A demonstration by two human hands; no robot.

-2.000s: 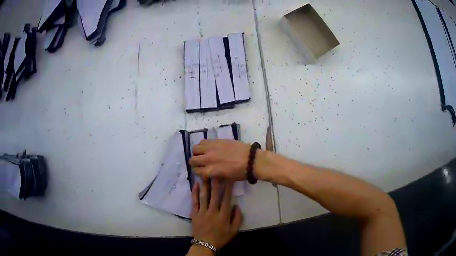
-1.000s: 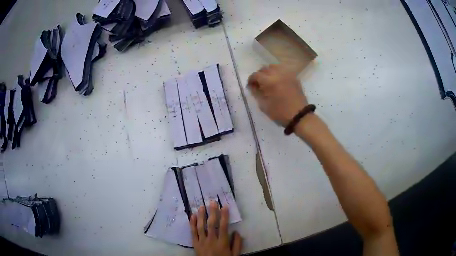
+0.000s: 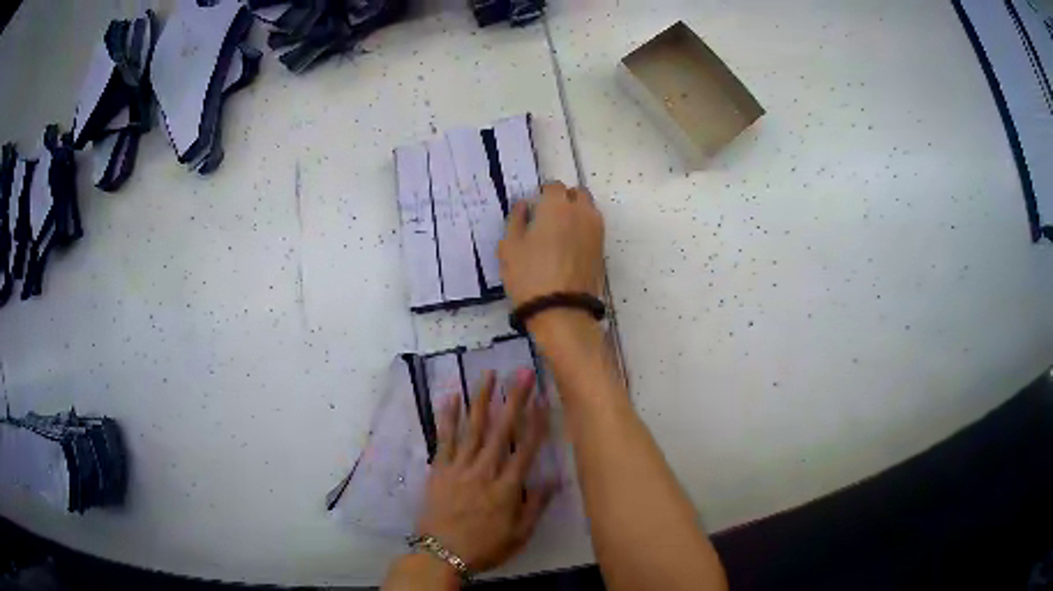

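Observation:
Narrow strip pieces (image 3: pixel 453 219), pale paper on top with dark edges, lie side by side in the middle of the table. My right hand (image 3: pixel 554 248) is on the rightmost strip, fingers bent over its right part; its exact grip is hidden. A second group of strip pieces (image 3: pixel 443 375) lies nearer to me, beside a wider tapered panel (image 3: pixel 387 462) on its left. My left hand (image 3: pixel 485 468) lies flat with fingers spread on this nearer group and covers part of it.
An open cardboard box (image 3: pixel 695 98) stands at the upper right on the table (image 3: pixel 808 300). Dark-edged shaped panels (image 3: pixel 191 69) lie at the upper left. A dark-edged stack (image 3: pixel 87 462) is at the left edge. Long panels (image 3: pixel 1016 92) lie at the far right.
My right hand went from the nearer group to beside the box, then back left onto the far strips. My left hand stays on the nearer group. The view has shifted.

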